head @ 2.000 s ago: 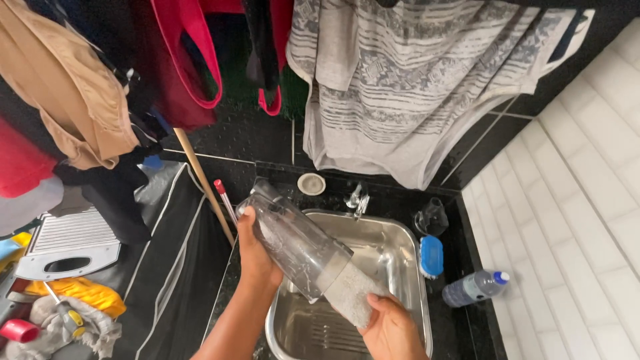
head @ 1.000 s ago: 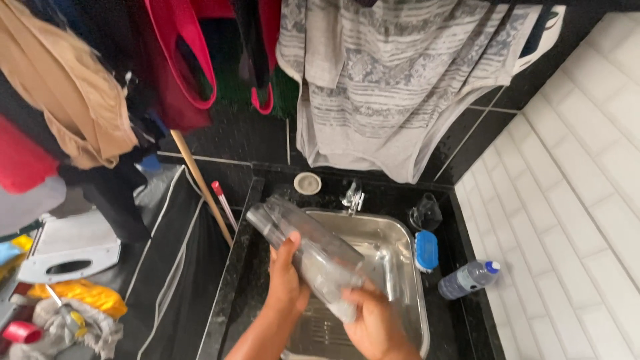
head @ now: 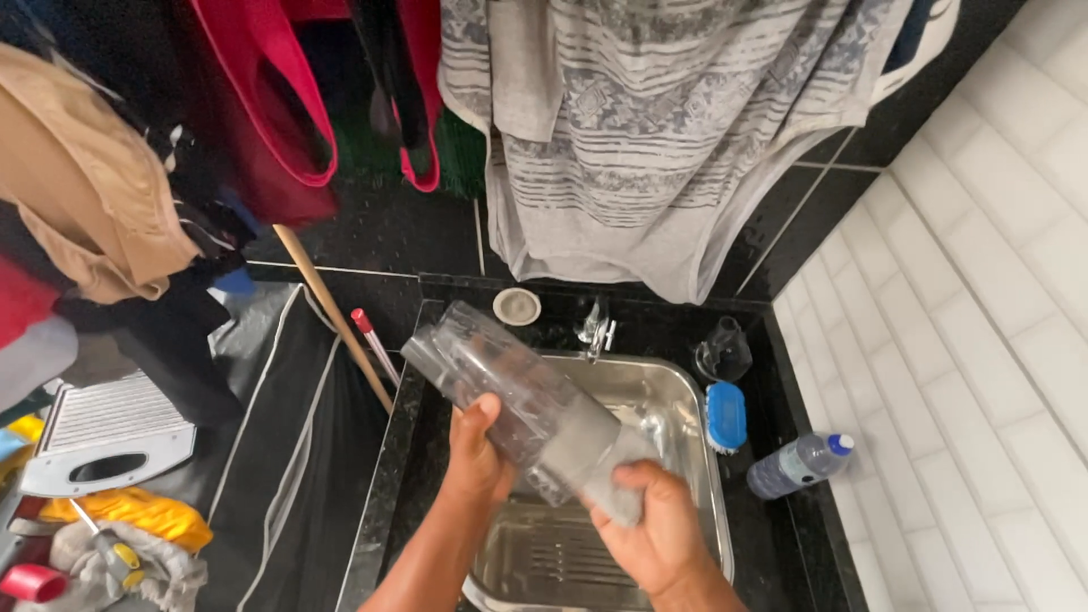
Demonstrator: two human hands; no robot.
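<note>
Over the stainless steel sink [head: 586, 544], my left hand [head: 480, 450] grips a clear plastic container [head: 501, 365], tilted with its upper end toward the back left. My right hand [head: 650, 518] holds a light grey cloth [head: 595, 450] against the container's lower right part; whether the cloth reaches inside it I cannot tell. The metal faucet [head: 596, 330] stands behind the sink, past the container. To the right of the basin lies a blue scrub brush [head: 725, 416] with white bristles.
A bottle with a blue cap [head: 795, 466] and a clear glass vessel [head: 723, 350] stand right of the sink. A round white dish [head: 517, 306] sits behind it. Clothes, among them a grey patterned shirt [head: 612, 153], hang above. A wooden stick [head: 336, 314] and a washboard [head: 110, 442] are at the left.
Two seconds ago my left hand was nearer the container's upper end; it now grips lower, at its side. The right hand stays on the cloth at the lower end.
</note>
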